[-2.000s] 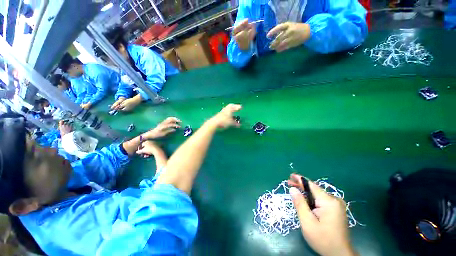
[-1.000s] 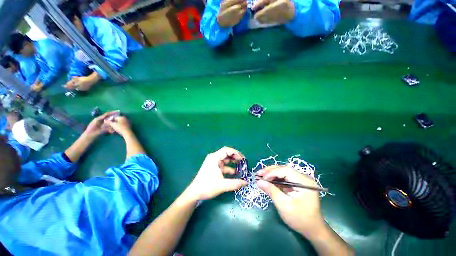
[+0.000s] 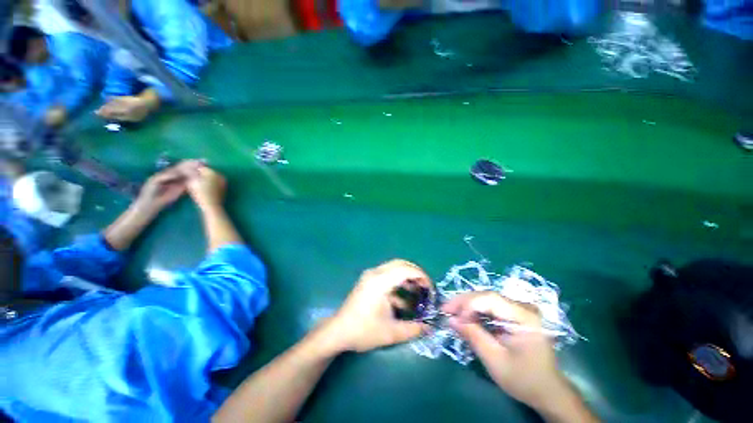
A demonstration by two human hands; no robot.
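My left hand (image 3: 376, 310) holds a dark squarish device housing (image 3: 410, 300) between thumb and fingers, over the near worktop. My right hand (image 3: 508, 339) holds a slim tool (image 3: 520, 327), perhaps tweezers, pointing left with its tip end close to the housing's right side. Whether the tip touches the housing is blurred. A tangled heap of white strands (image 3: 537, 289) lies under and behind both hands, partly hidden by them.
Dark units lie on the brighter green strip (image 3: 371, 140), one beyond my hands (image 3: 487, 172), one further left (image 3: 269, 152). A black fan (image 3: 712, 360) stands at right. A person in a blue smock (image 3: 140, 330) works at left. Another white heap (image 3: 644, 49) lies across.
My left hand has come into view with the housing, meeting my right hand over the heap. The view has shifted, and the units on the strip have changed position.
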